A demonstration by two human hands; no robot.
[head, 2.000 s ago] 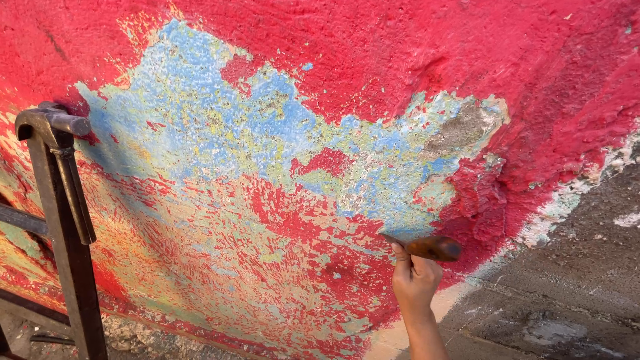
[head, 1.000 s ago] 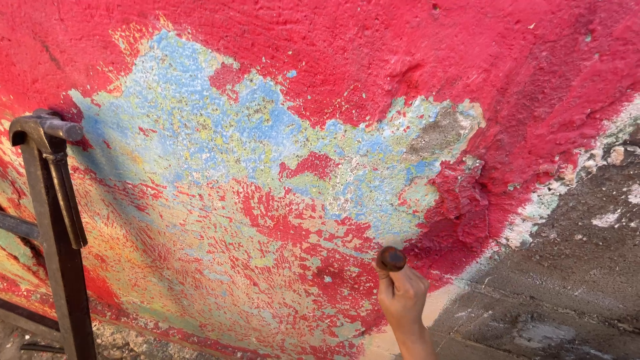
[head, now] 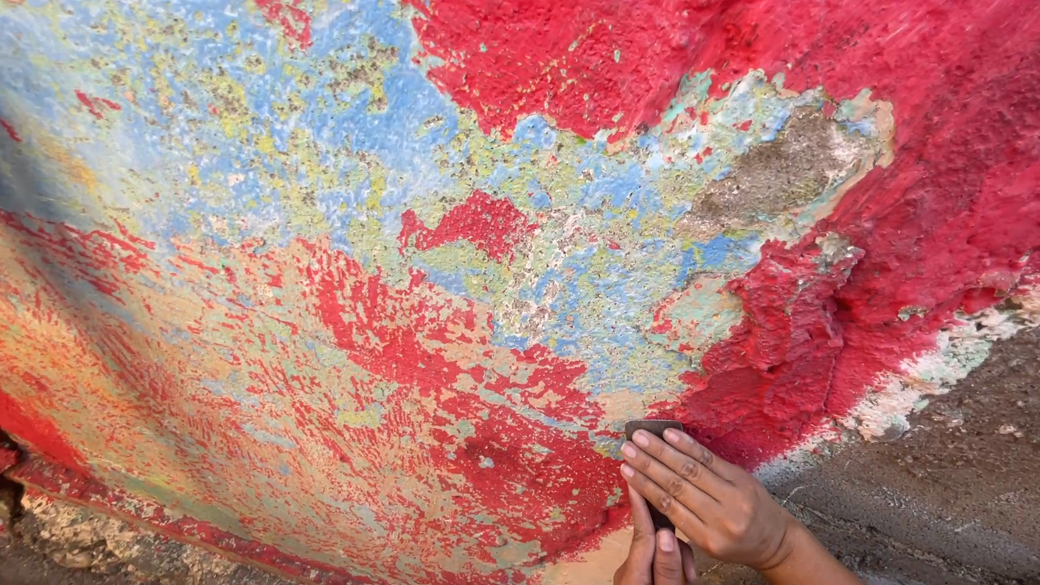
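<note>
A scraper with a dark metal blade (head: 652, 426) touches the painted wall (head: 569, 57) at the lower right, beside a thick ridge of red paint. My left hand (head: 656, 561) comes up from the bottom edge and holds the scraper from below, one digit stretched along its side. Across the top of the scraper lies my right hand (head: 703, 497), fingers straight and close together, covering most of it. Red paint borders a worn area of blue, green and beige layers left of and above the hands. The handle is mostly hidden.
Bare grey-brown masonry (head: 918, 496) slopes along the lower right, edged by a strip of flaking white paint (head: 926, 378). A grey-brown patch (head: 772, 175) shows within the worn area. Rough broken masonry (head: 106, 528) lies at the lower left.
A second hand has come onto the scraper, where one hand was seen before. The view has moved closer to the wall, and the dark metal frame at the left is out of view.
</note>
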